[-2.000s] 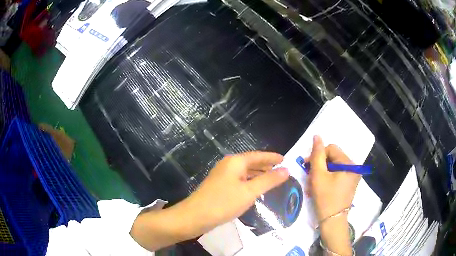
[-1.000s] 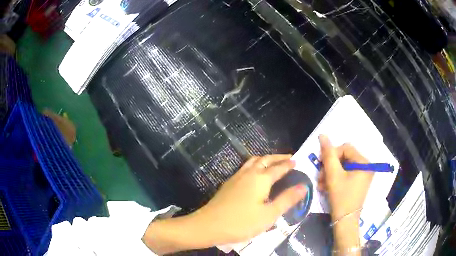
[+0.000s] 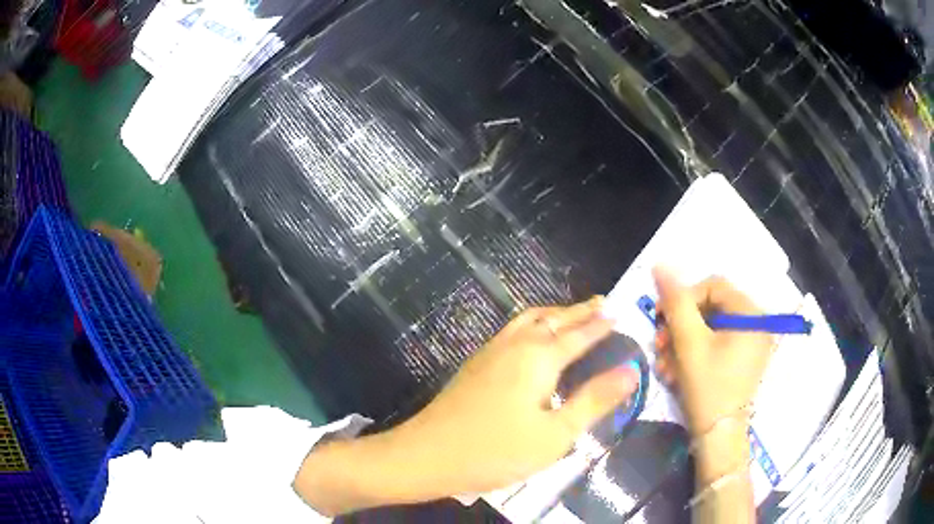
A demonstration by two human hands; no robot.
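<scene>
My right hand (image 3: 709, 358) holds a blue pen (image 3: 763, 323), its point end hidden by the fingers at a small blue label on a flat white carton (image 3: 707, 235). My left hand (image 3: 512, 399) lies on the same carton, its thumb over the printed black round product picture with a blue ring. More flat cartons lie under and beside it. A fanned stack of flat cartons (image 3: 845, 450) lies at the lower right, partly behind my right wrist.
Another stack of flat cartons (image 3: 169, 118) lies at the bench's upper left edge. Scratched shiny black sheeting (image 3: 410, 184) covers the bench. Blue mesh crates (image 3: 123, 338) and a brown item (image 3: 131, 256) are on the green floor at left. A red object is at the upper left.
Since the earliest frame, both hands and the carton sit slightly further right in view. Since one second ago, the view has shifted slightly and more carton shows right of my right hand. The pen stays held.
</scene>
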